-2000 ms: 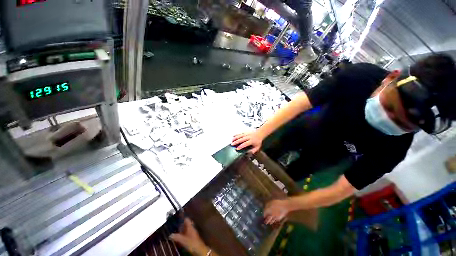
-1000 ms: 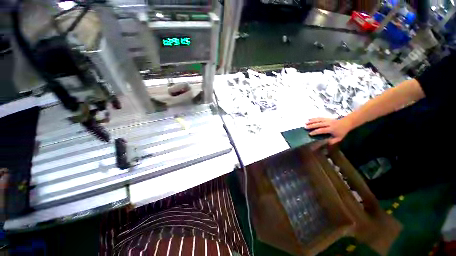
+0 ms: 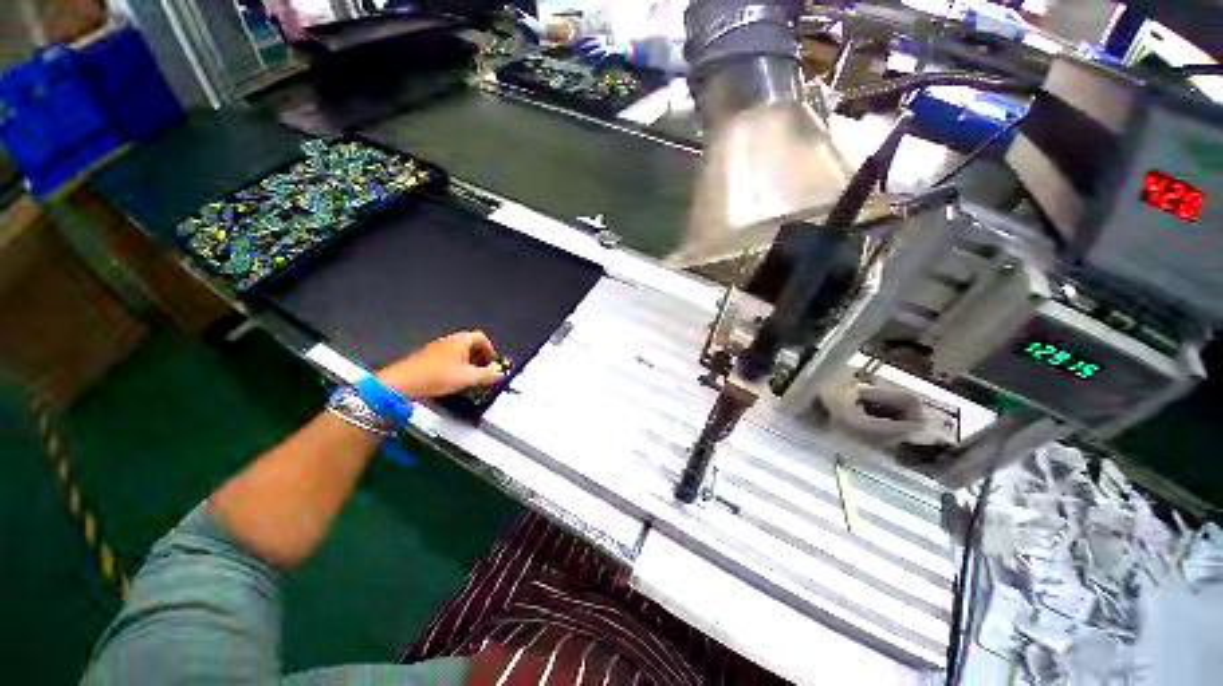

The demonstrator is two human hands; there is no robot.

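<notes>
My left hand [image 3: 440, 367], with a blue band and a pale bracelet at the wrist, is over the near right corner of a black tray [image 3: 416, 275]. Its fingertips are closed on a small circuit board [image 3: 502, 369] with dark and yellowish parts. The rest of the tray shows a bare black floor. Some small dark pieces lie under the fingers, too blurred to tell. The black soldering head [image 3: 794, 288] slants down over the small dark fixture [image 3: 695, 462] on the ribbed metal bench plate [image 3: 590, 422]. My right hand is out of the picture.
A second tray [image 3: 436, 178] is heaped with green boards beyond. White parts [image 3: 1060, 563] lie piled at the right. A fume hood [image 3: 765, 168] hangs behind the soldering head. A grey controller [image 3: 1120, 201] shows red 420, and a counter [image 3: 1073, 369] green 12915. A dark conveyor [image 3: 563, 154] runs behind.
The view has swung left to the trays. My left hand has come into view with a board at its fingertips. The other person and the partitioned box are out of view.
</notes>
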